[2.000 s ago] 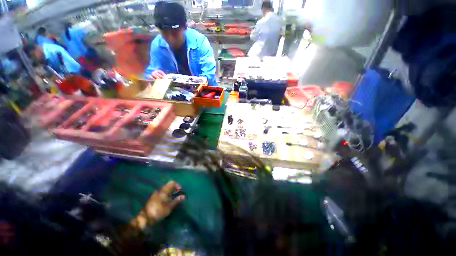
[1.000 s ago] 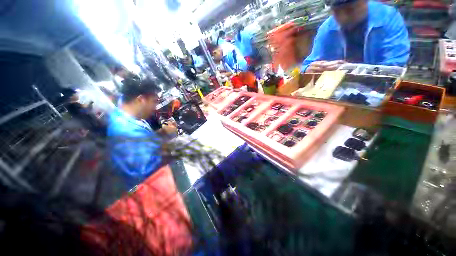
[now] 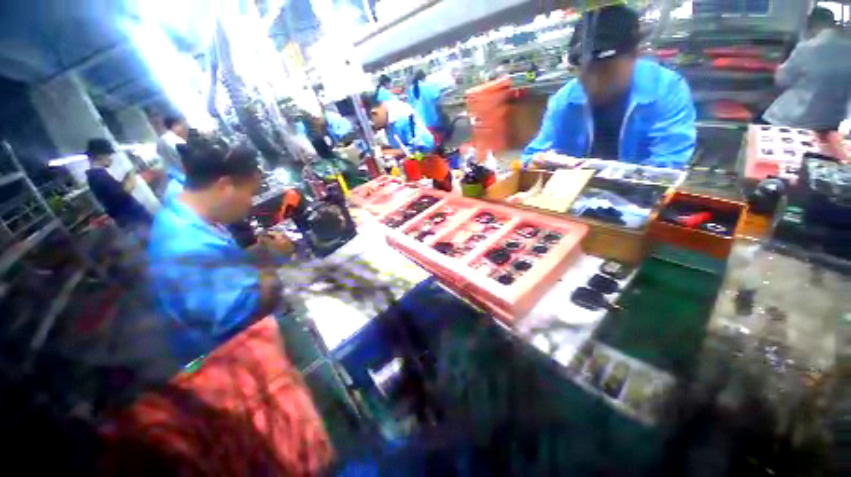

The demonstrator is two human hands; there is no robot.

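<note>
Neither of my hands can be made out; the lower part of the view is dark and blurred. Nearest in front are stacked pink-red compartment trays [image 3: 537,291], holding dark units in their slots. Several dark rounded pieces [image 3: 593,294] lie on a white surface [image 3: 557,321] to the right of the trays. A small parts box [image 3: 620,377] with slots lies below them at the edge of the dark green mat [image 3: 509,373].
An orange bin [image 3: 697,226] holds red-handled items. A wooden box [image 3: 627,238] stands beside it. The parts board [image 3: 779,307] is at right. A person in blue [image 3: 201,270] sits at left near a red sheet-like thing [image 3: 252,401]; another sits across the bench.
Since two seconds ago the view has swung left and the hand seen on the mat has gone from sight. In the last second it has shifted slightly, bringing more of the right side in.
</note>
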